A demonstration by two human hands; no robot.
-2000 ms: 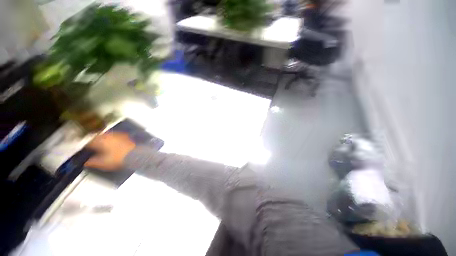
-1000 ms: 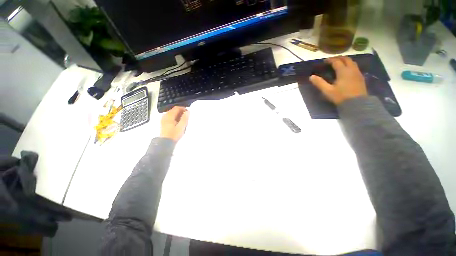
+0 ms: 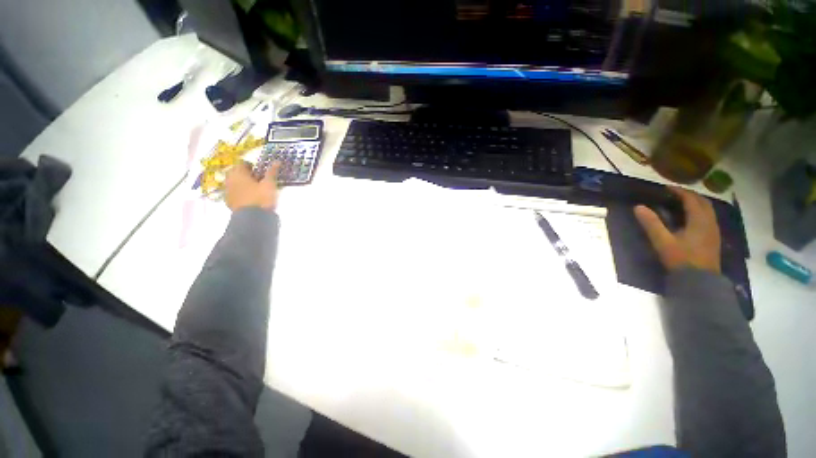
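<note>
My left hand (image 3: 252, 186) rests at the lower left corner of the grey calculator (image 3: 289, 154), its fingers apart on or just beside the keys, next to the yellow tape measure (image 3: 217, 166). My right hand (image 3: 693, 231) lies over the dark computer mouse (image 3: 669, 211) on the black mouse pad (image 3: 631, 234). White paper (image 3: 385, 268), washed out by glare, lies in front of the black keyboard (image 3: 456, 150). A black and silver pen (image 3: 567, 258) lies on the paper.
A black monitor (image 3: 465, 36) stands behind the keyboard. At the right are a bottle of brownish liquid (image 3: 693, 148), a turquoise bar (image 3: 789, 267) and a grey holder (image 3: 796, 206). Dark grey fabric (image 3: 31, 233) hangs at the left desk edge. Cables lie at the back left.
My left hand has moved left from the keyboard's corner to the calculator. My right hand stays on the mouse. The view has shifted, after an earlier turn toward the floor and wall.
</note>
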